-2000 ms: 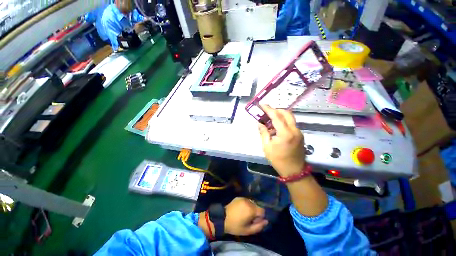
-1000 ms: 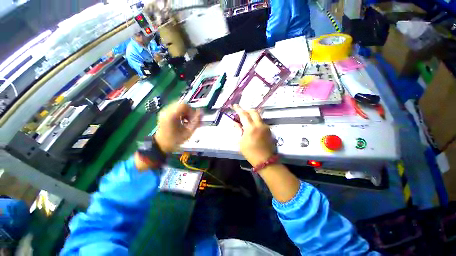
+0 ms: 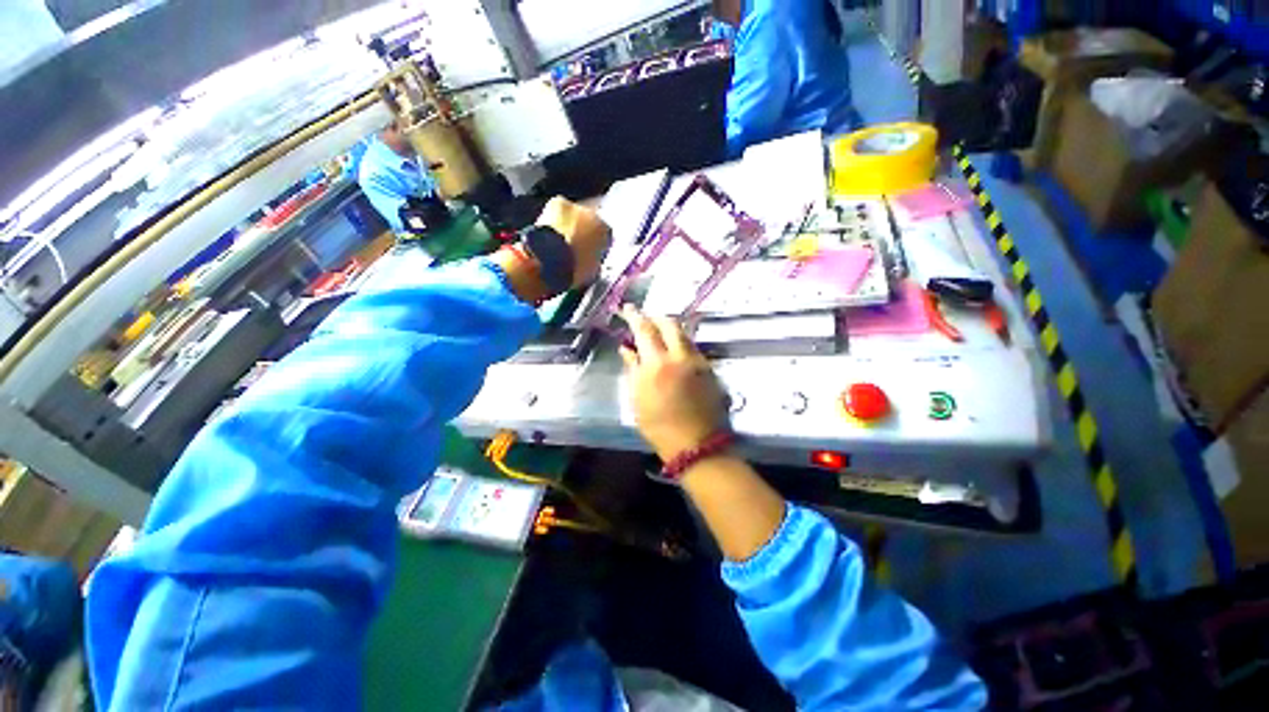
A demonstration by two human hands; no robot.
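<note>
My right hand (image 3: 674,385) holds a maroon phone middle frame (image 3: 717,251) by its near end, tilted above the white press table (image 3: 626,394). My left hand (image 3: 573,237) reaches over the fixture at the table's left side, below the bronze-coloured cylinder (image 3: 448,156). My left hand and sleeve hide most of the fixture, and its fingers are hidden, so I cannot tell if it grips anything.
A yellow tape roll (image 3: 885,159), pink sheets (image 3: 892,309) and a perforated plate (image 3: 779,284) lie on the table. A red stop button (image 3: 864,403) is on the front panel. A meter (image 3: 472,506) lies on the green bench (image 3: 459,598). A person (image 3: 788,73) is behind.
My left hand has risen from low in front of me to the fixture. My right hand has moved left with the frame and lowered it slightly. The view has turned right.
</note>
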